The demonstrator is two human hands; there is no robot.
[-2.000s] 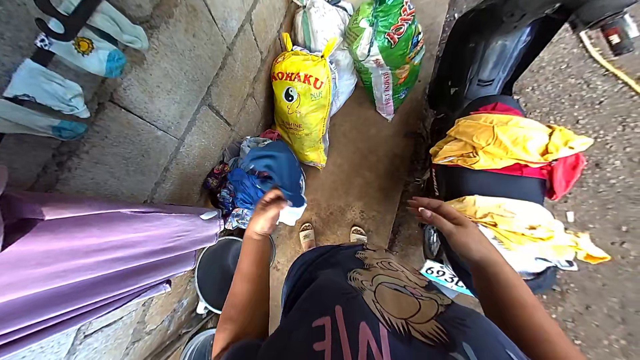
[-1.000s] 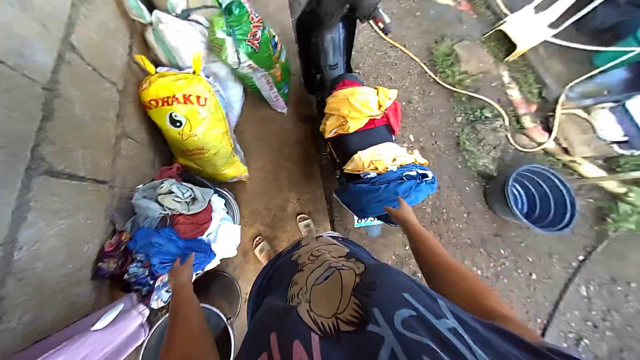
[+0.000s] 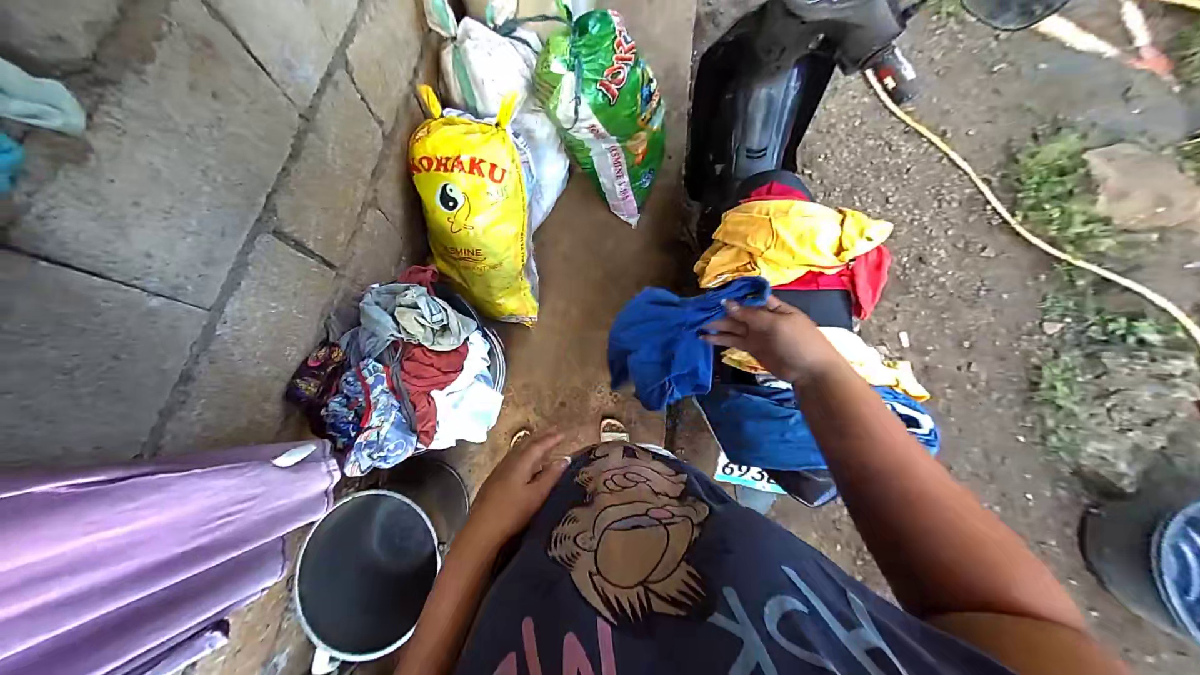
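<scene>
A blue cloth garment [image 3: 661,347] hangs from my right hand [image 3: 773,337], its edge pinched at the fingers, just left of a black motorcycle's seat. My left hand [image 3: 525,478] is low by my shirt, fingers apart, holding nothing. Over the motorcycle [image 3: 820,314] lie yellow and red clothes [image 3: 792,239], a pale and yellow cloth [image 3: 872,361] and a dark blue garment [image 3: 769,427]. To the left, a heap of mixed clothes [image 3: 427,375] fills a metal basin [image 3: 492,342], with grey, maroon, white and patterned pieces on top.
A yellow sack [image 3: 478,225], a white sack [image 3: 492,75] and a green sack [image 3: 609,122] stand near the block wall [image 3: 141,150]. A dark pot [image 3: 367,572] sits below the basin, beside purple cloth [image 3: 141,553]. At right are a hose [image 3: 1012,216] and a bucket [image 3: 1139,562].
The blue garment, on the basin's heap one second ago, is now in my right hand near the motorcycle. My left hand has moved from beside the heap to near my shirt. A dark blue garment stays on the motorcycle.
</scene>
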